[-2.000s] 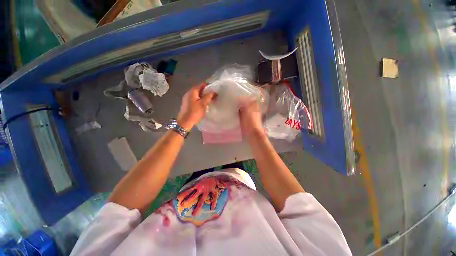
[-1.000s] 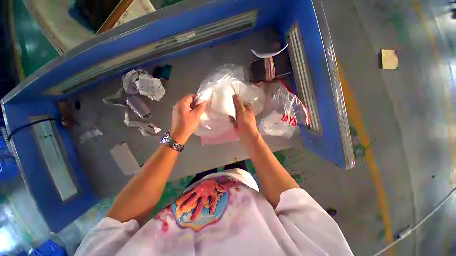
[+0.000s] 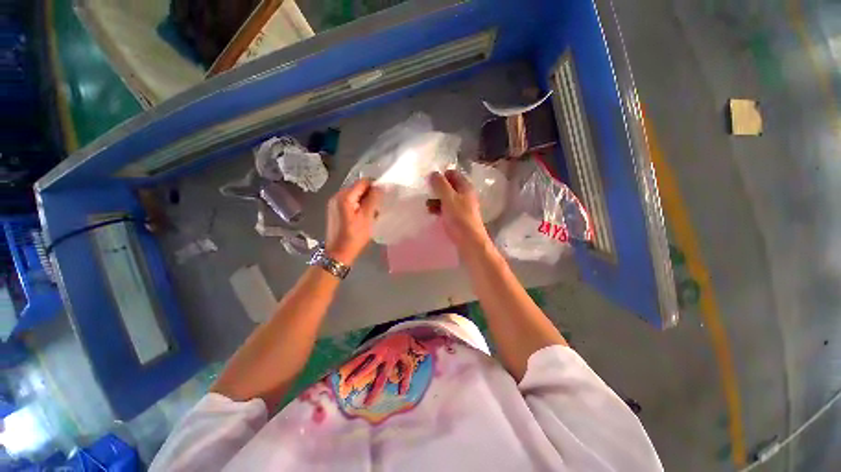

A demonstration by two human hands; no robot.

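Note:
A clear plastic bag (image 3: 417, 129) lies crumpled in the middle of the grey tabletop, with white pieces (image 3: 411, 166) in or on it; the shine hides which. My left hand (image 3: 351, 219) pinches the left edge of the white pieces. My right hand (image 3: 458, 210) has its fingers on their right side. A small dark brown spot shows beside the right fingertips; I cannot tell what it is. A pink sheet (image 3: 422, 256) lies under the near edge of the bag.
Blue panels (image 3: 636, 184) enclose the table. A bag with red print (image 3: 539, 241) and a dark box (image 3: 518, 136) are at the right end. Crumpled scraps (image 3: 302, 170) and a grey roll (image 3: 281, 201) lie back left. A pale card (image 3: 253, 293) lies front left.
My hands have spread the white pieces flatter over the bag, and more of the pink sheet shows. The whole view has shifted a little.

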